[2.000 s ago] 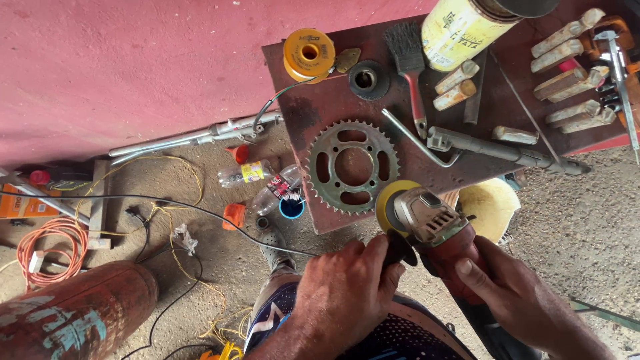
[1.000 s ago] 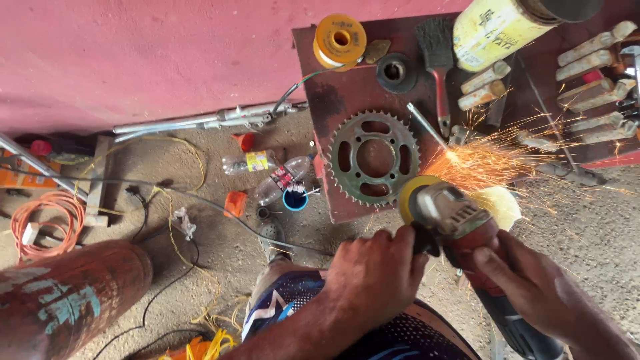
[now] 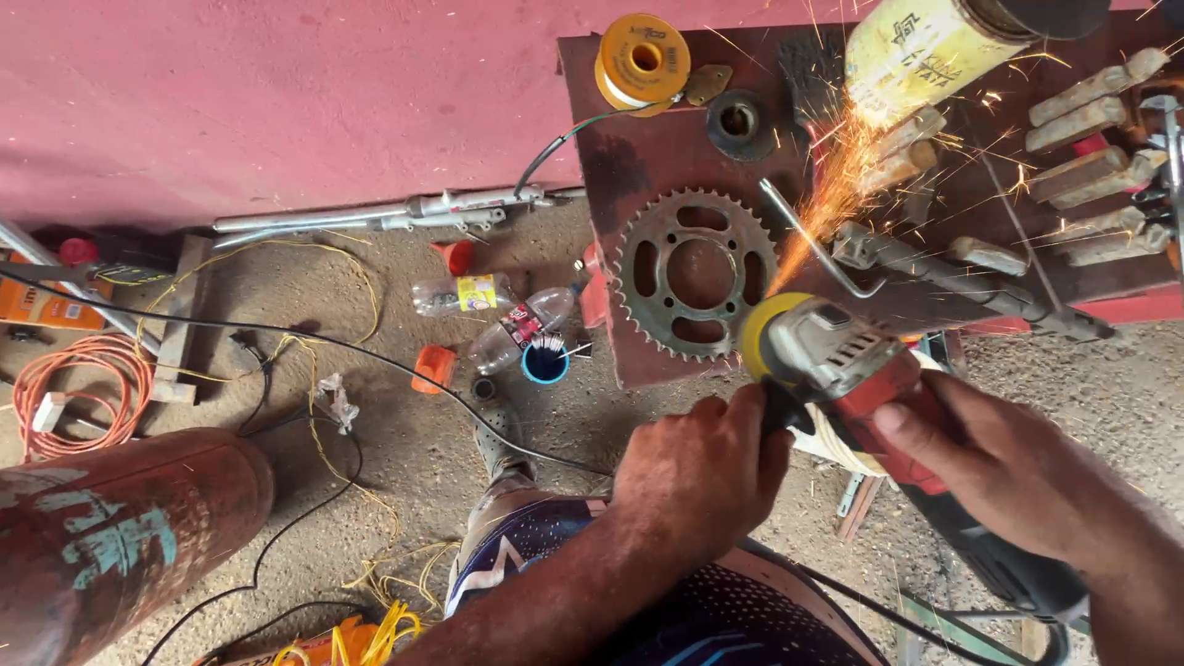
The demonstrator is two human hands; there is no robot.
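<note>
A red and black angle grinder is held in both hands. My left hand grips its black side handle; my right hand is wrapped around the red body. The grinder's yellow-rimmed disc meets the lower right toothed edge of a steel sprocket, which lies flat at the front of a dark red metal table. A stream of orange sparks flies up and to the right from there. The exact contact point is hidden by the disc and grinder head. An L-shaped metal wrench lies right of the sprocket.
On the table are an orange wire spool, a black ring part, a brush, a yellow can and a metal bar. A black cable crosses the floor. A rusty cylinder lies left, plastic bottles near my foot.
No sparks show two seconds ago. One second ago they spread right; now they shoot up toward the can. Both hands stay on the grinder.
</note>
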